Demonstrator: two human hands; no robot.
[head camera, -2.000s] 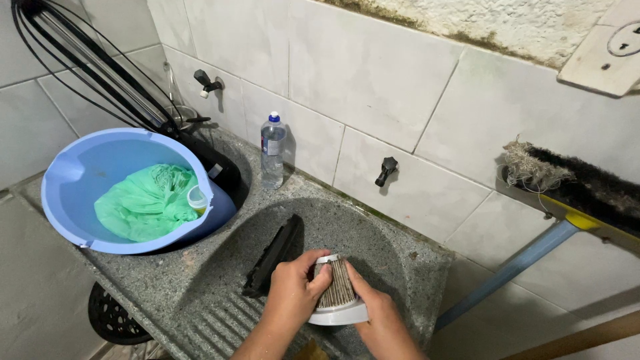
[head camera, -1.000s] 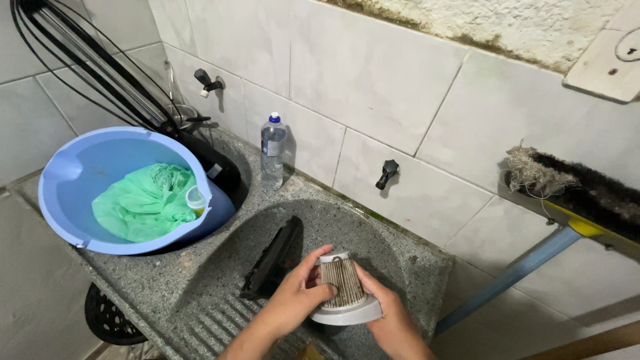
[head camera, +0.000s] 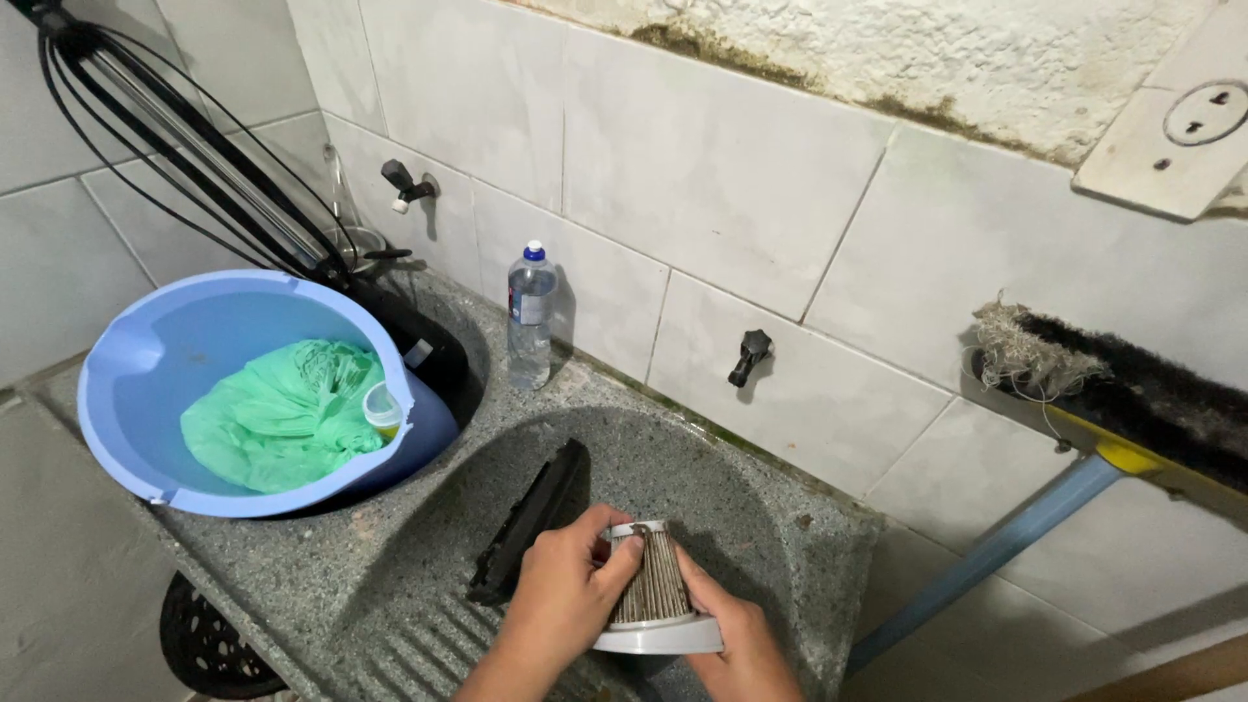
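A pleated vacuum cleaner filter (head camera: 651, 583) with a white plastic rim and dirty brownish pleats is held between both hands over the stone wash basin (head camera: 721, 487). My left hand (head camera: 575, 585) grips its narrower upper end, the thumb on the pleats near the white cap. On the other side my right hand (head camera: 731, 624) supports the pleats and the wide rim. A long black plastic part (head camera: 531, 522) leans in the basin, just left of my left hand. The underside of the filter is hidden.
A blue plastic bucket (head camera: 127, 439) holding a green plastic bag (head camera: 283, 419) stands at the left. A clear bottle (head camera: 531, 327) is on the ledge. Black taps (head camera: 751, 357) (head camera: 408, 185) project from the tiled wall. A broom (head camera: 1121, 458) leans at the right.
Both hands still hold the filter; the left fingers and thumb have shifted up from the lower pleats toward the narrow end since one second ago.
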